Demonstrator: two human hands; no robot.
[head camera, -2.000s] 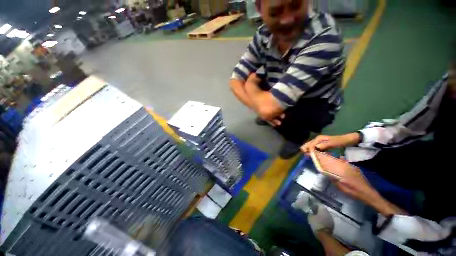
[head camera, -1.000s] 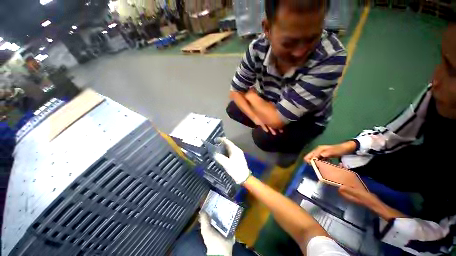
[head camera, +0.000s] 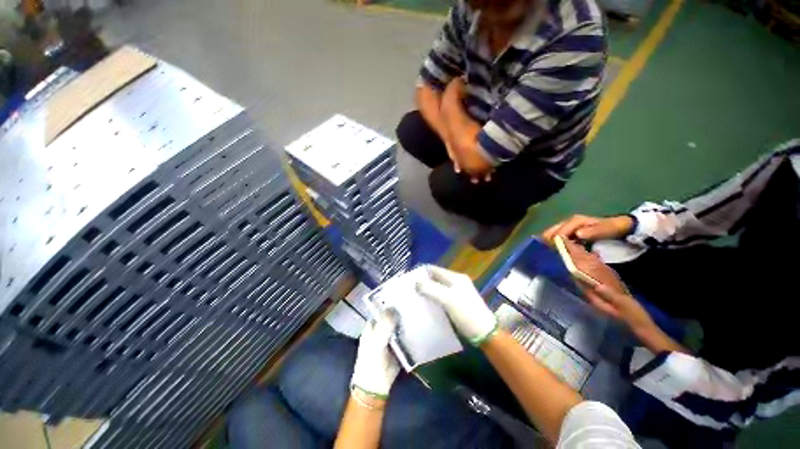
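A flat silver-white metal plate (head camera: 423, 323), a little larger than a palm, is held tilted above my lap. My left hand (head camera: 375, 358), in a white knit glove, grips its left side. My right hand (head camera: 460, 304), also in a white glove, holds its upper right edge. A thin edge or second piece shows along the plate's left and lower side; I cannot tell if it is separate.
A big stack of slotted panels (head camera: 202, 237) stands left, with tan board (head camera: 96, 92) on top. A narrow panel stack (head camera: 342, 149) stands ahead. Pale plates (head camera: 347, 317) lie near its foot. A blue bin (head camera: 535, 254) holds parts in rows. One person squats ahead; another at right holds a phone-like object (head camera: 575, 261).
My right hand has come back from near the narrow stack to the plate, and both hands now hold it. The small dark piece seen in my right hand is no longer distinct. The view has tilted down.
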